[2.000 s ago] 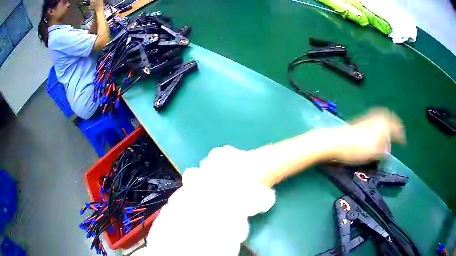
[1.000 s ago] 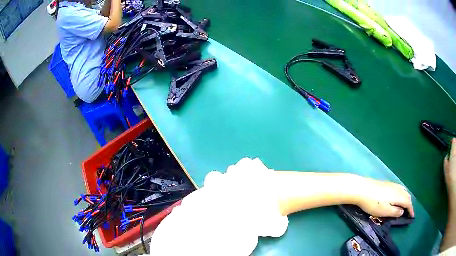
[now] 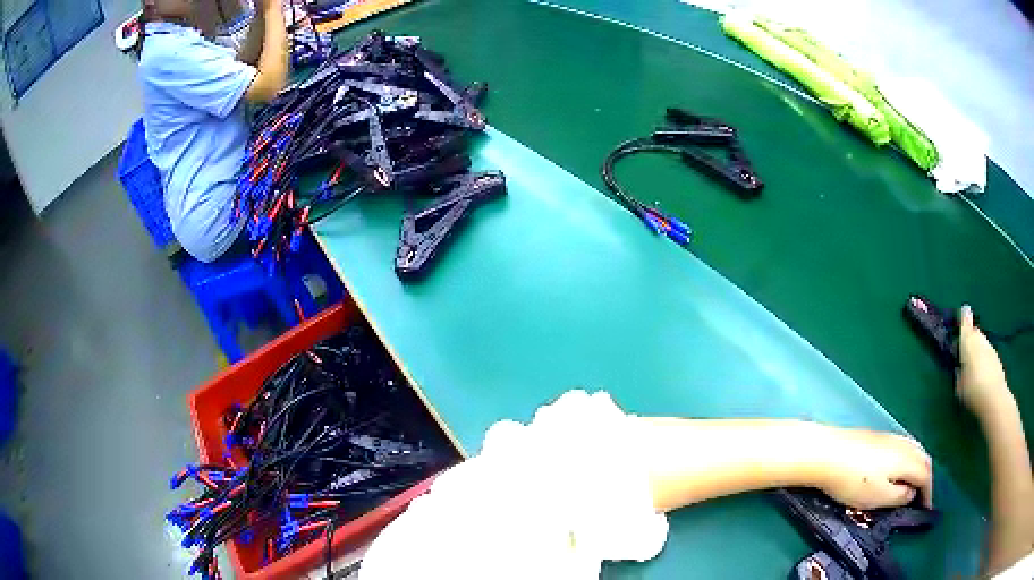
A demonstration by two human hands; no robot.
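Note:
My left hand (image 3: 875, 467) reaches across from the bottom, closed on a black battery clamp (image 3: 833, 538) in a small group on the near teal ledge, partly cut off by the lower edge. My right hand (image 3: 981, 368) is at the right edge, closed around another black clamp (image 3: 932, 326) on the dark green belt; its fingers are partly hidden. A clamp lead (image 3: 714, 153) with a blue plug lies on the belt farther off. A single clamp (image 3: 442, 224) lies on the ledge, beside the clamp-lead pile (image 3: 380, 113).
A red crate (image 3: 272, 351) full of leads stands beside the ledge at lower left. A seated person in a light blue shirt (image 3: 193, 113) is at upper left, on a blue stool (image 3: 232, 300). A lime green bundle (image 3: 816, 85) and white cloth (image 3: 960, 162) lie at the far edge.
My left hand came down onto the near clamps and has stayed there. My right hand entered from the right and took hold of the clamp on the belt. The view has shifted slightly.

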